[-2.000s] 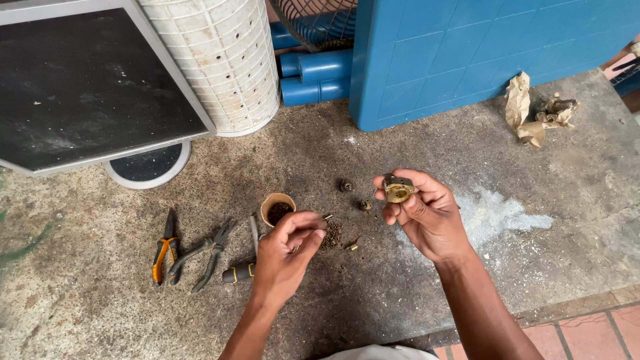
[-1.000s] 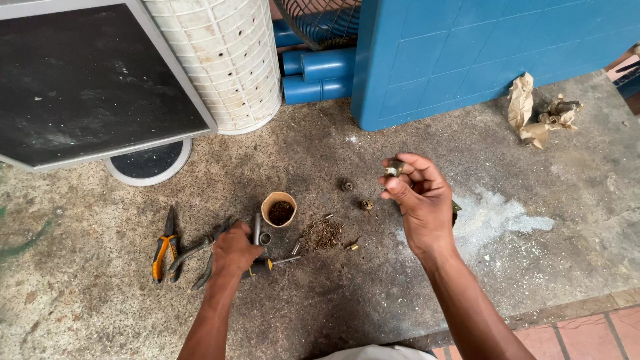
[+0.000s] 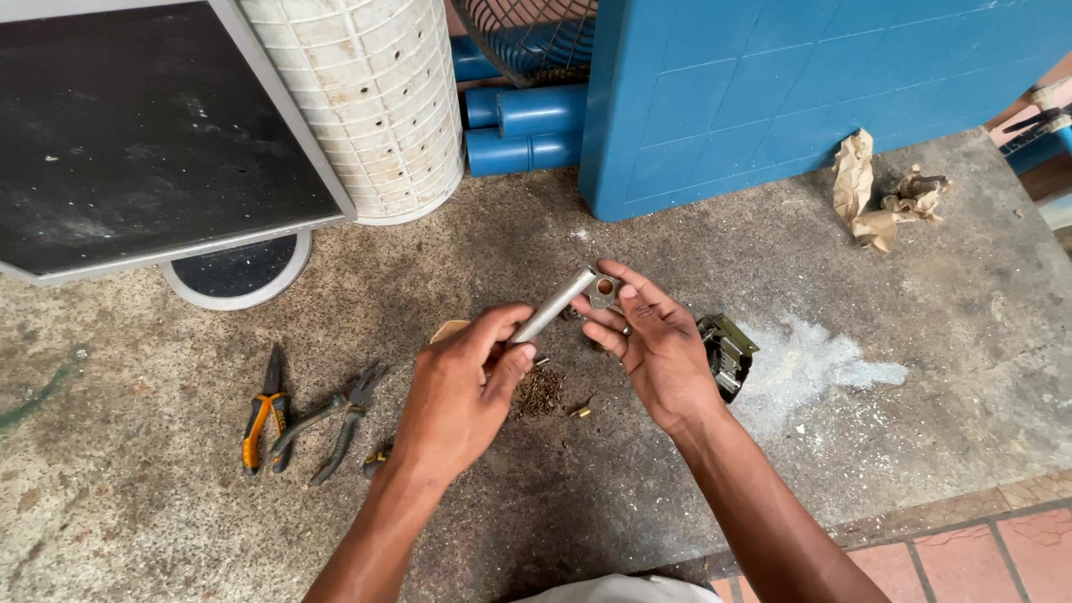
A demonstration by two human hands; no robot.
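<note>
My left hand (image 3: 465, 389) grips a metal tube (image 3: 553, 306) between thumb and fingers, slanting up to the right. Its upper end meets or nearly meets a small metal part with a round hole (image 3: 603, 291), pinched in my right hand (image 3: 657, 347). Beneath and between my hands lie a pile of small screws (image 3: 540, 392) and a small brass-coloured piece (image 3: 583, 410). A paper cup (image 3: 450, 330) is mostly hidden behind my left hand. Right of my right wrist sits a dark metal mechanism (image 3: 729, 356) with a greenish edge.
Orange-handled pliers (image 3: 268, 410) and dark-handled pliers (image 3: 335, 423) lie left, near a partly hidden tool handle (image 3: 377, 461). A monitor (image 3: 167, 134), white perforated cylinder (image 3: 368, 100), blue pipes (image 3: 536, 126) and blue panel (image 3: 779, 92) stand behind. Crumpled brown paper (image 3: 863, 197) and pale powder (image 3: 804, 368) lie right.
My left hand has come from beside the pliers to my right hand, now with the metal tube in it. My right hand has lowered slightly and still holds a small metal part.
</note>
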